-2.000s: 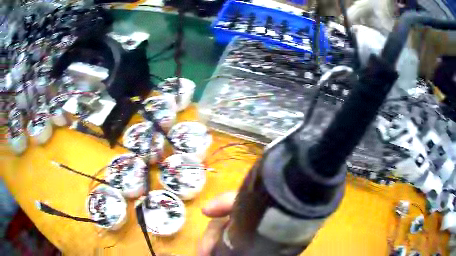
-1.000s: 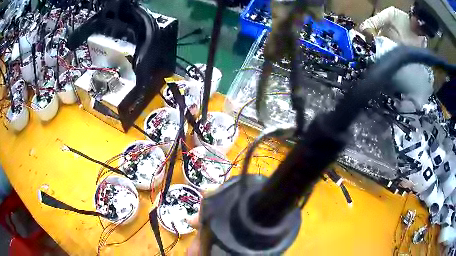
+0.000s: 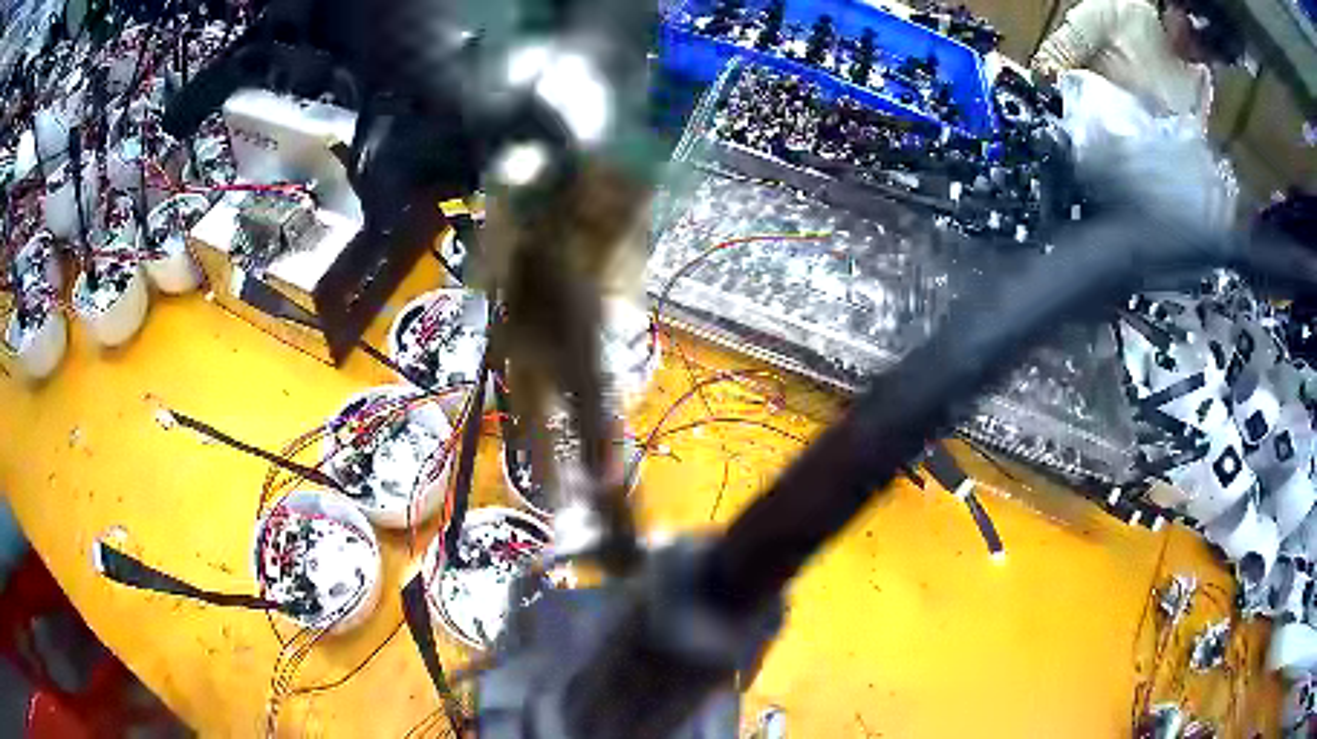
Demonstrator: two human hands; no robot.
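Note:
The black electric screwdriver (image 3: 621, 657) stands large and blurred at bottom centre, its thick cord running up to the right. Its lower end covers part of the nearest white housing (image 3: 484, 585). Another open white housing (image 3: 318, 563) with boards and thin wires stands to its left. More housings behind are partly hidden by a blurred dark and metallic shape (image 3: 563, 260) hanging close to the camera. Black flat strips (image 3: 181, 578) stick out from the housings. Neither of my hands can be made out; the screwdriver's body hides what is behind it.
A screw feeder (image 3: 289, 137) stands at left, beside more white housings (image 3: 109, 296). A clear tray (image 3: 809, 274) and a blue bin (image 3: 946, 51) of small parts are at the back. White shells (image 3: 1242, 419) are heaped right. Wired pieces (image 3: 1177, 599) lie front right. A person (image 3: 1141, 72) is beyond.
The screwdriver has moved left and lower in the picture, over the nearest housing. A blurred hanging shape now covers the rear housings. The fingers seen earlier beside the tool no longer show.

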